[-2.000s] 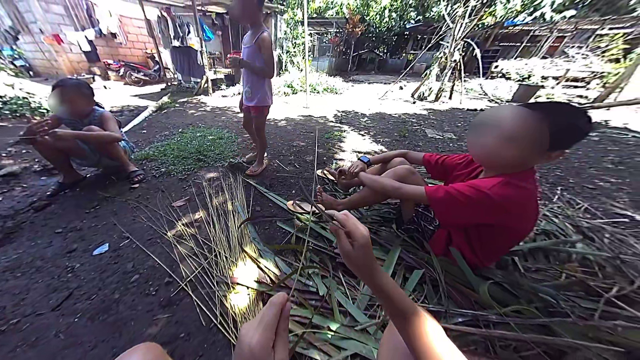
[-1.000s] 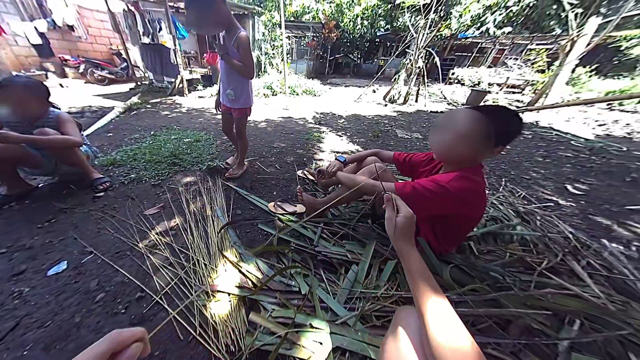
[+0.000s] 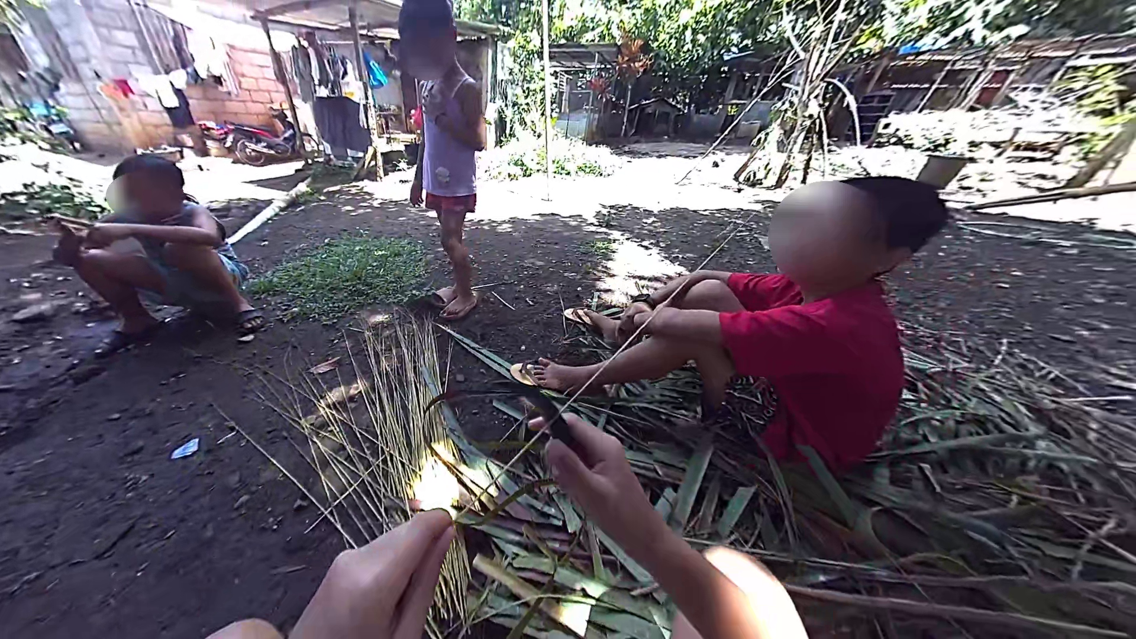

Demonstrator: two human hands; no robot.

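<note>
My left hand [image 3: 377, 577], low in the head view, pinches the near end of a long thin leaf midrib [image 3: 612, 355], which slants up to the right. A curved dark blade, seemingly a small sickle [image 3: 546, 410], is in my right hand [image 3: 595, 470], its tip pointing left. The midrib passes by the fingers of my right hand; whether they grip it too cannot be told. Narrow green leaf strips [image 3: 506, 510] hang between my hands. Beyond my left hand a spread bundle of pale stripped midribs [image 3: 390, 426] lies on the dirt.
A heap of cut green palm leaves [image 3: 710, 497] spreads ahead and to the right. A person in a red shirt [image 3: 825, 355] sits on it, feet near the midribs. Another person [image 3: 453, 151] stands beyond, and one [image 3: 169, 248] squats at left by a grass patch [image 3: 346, 275].
My hands, far apart one second ago, are now closer together. The midrib now slants up to the right between them and past the seated person's knees. The view has turned somewhat left.
</note>
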